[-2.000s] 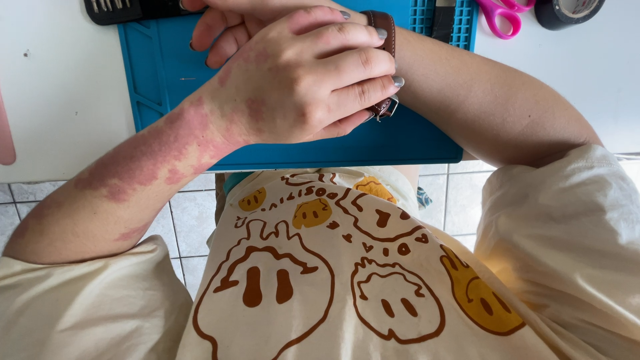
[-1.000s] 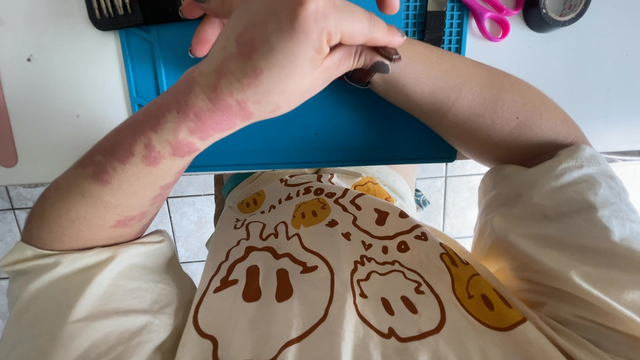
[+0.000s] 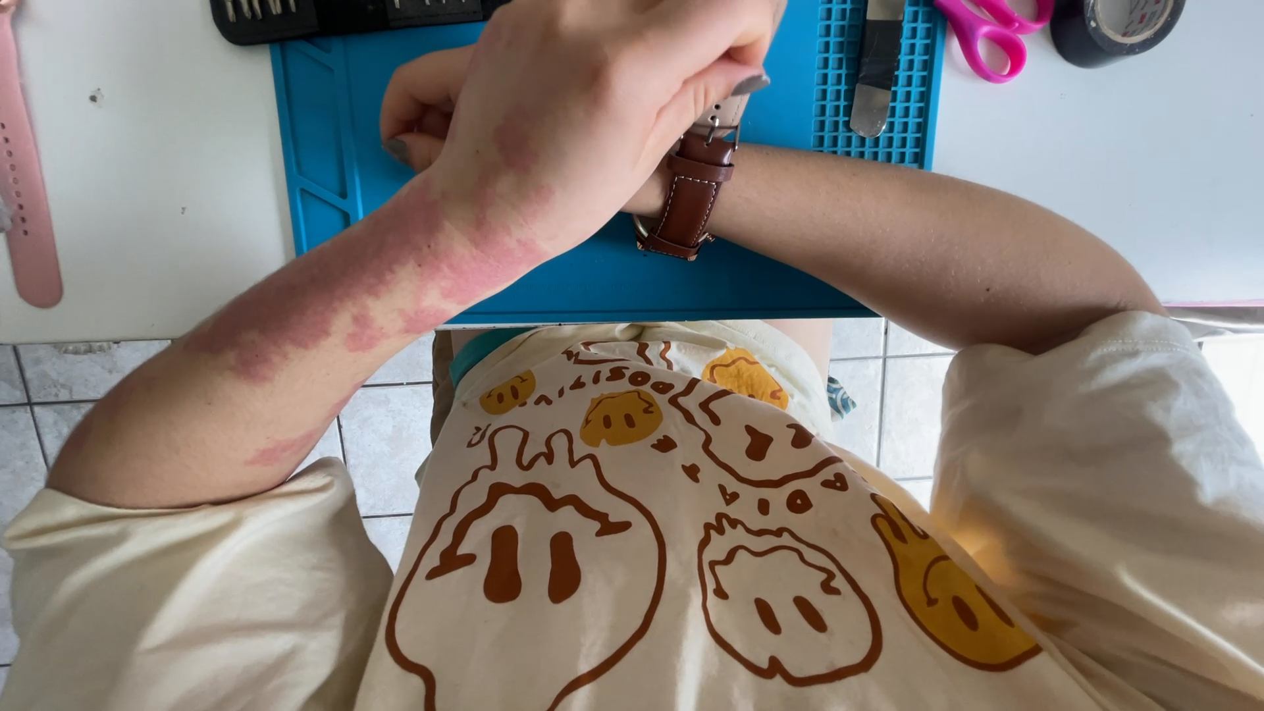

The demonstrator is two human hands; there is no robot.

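Note:
My left hand reaches across and lies over my right wrist. Its thumb and fingers pinch the end of a brown leather watch strap, whose pale underside shows near the metal buckle. The strap goes around my right wrist; only a bit of the watch case's edge shows at the lower side. Behind my left hand, my right hand is mostly hidden, with a few curled fingers in sight above the blue work mat. Whether it holds anything is not visible.
A black case of metal bits lies at the mat's upper left, a pink watch band at the far left. A metal pry tool rests on the mat's grid; pink-handled scissors and a black tape roll lie right of it.
My left hand has shifted from lying flat over the strap, with fingers spread, to pinching its raised end. The buckle and brown band now show more fully than a second ago.

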